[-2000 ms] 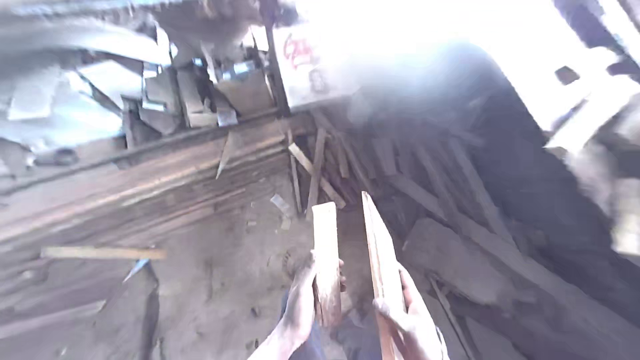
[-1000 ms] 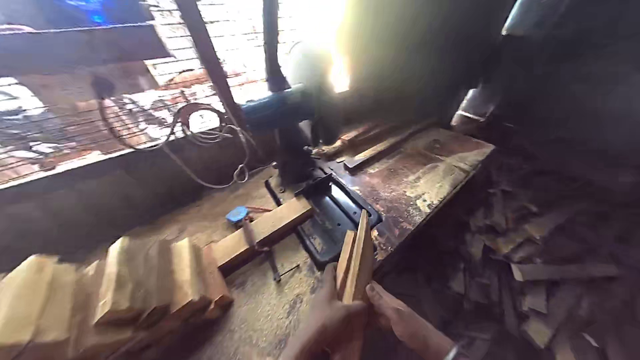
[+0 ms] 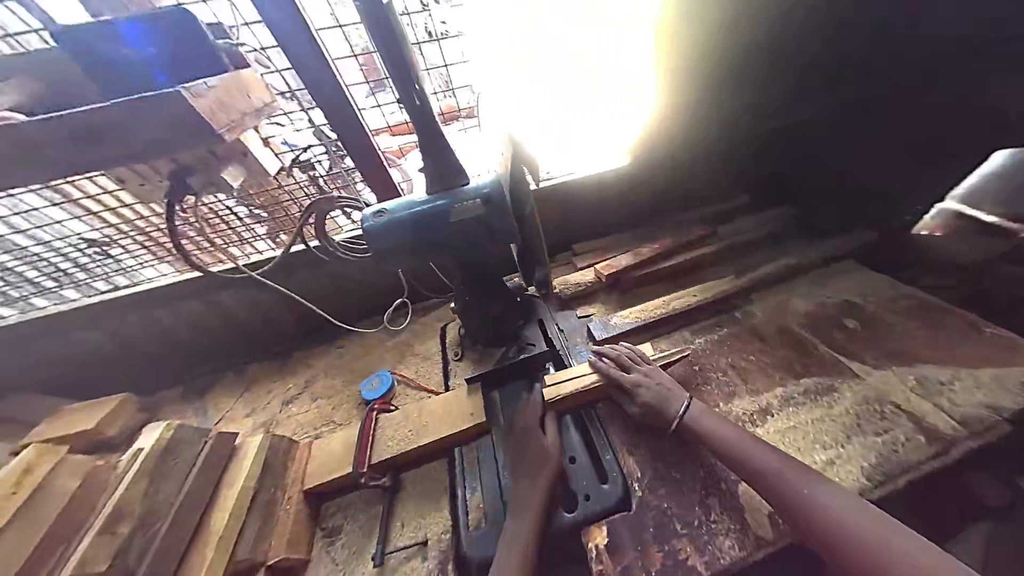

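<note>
A blue chop saw (image 3: pixel 448 224) stands on the wooden bench, its blade and guard (image 3: pixel 528 224) raised above the black metal base (image 3: pixel 592 464). Two narrow wood pieces (image 3: pixel 576 386) lie side by side across the base. My right hand (image 3: pixel 640 384) rests over them from the right, fingers spread on their top. At their left end is my left hand (image 3: pixel 532 440), blurred, near the base's middle; its fingertips are partly hidden, and whether it grips the wood is unclear. Left of it, a wooden block (image 3: pixel 424 428) reaches toward the saw's fence, with a red-handled clamp (image 3: pixel 368 440) across it.
Cut wood blocks (image 3: pixel 176 496) stand in a row at lower left. A blue round object (image 3: pixel 377 386) sits behind the clamped block. Boards (image 3: pixel 664 308) lie behind the saw's right side. A cable (image 3: pixel 296 296) hangs by the wire mesh window (image 3: pixel 96 240).
The view has swung from scrap wood on the ground to the bench saw. My hands held the wood pieces before the saw; now the pieces lie across its base, with my right hand on them.
</note>
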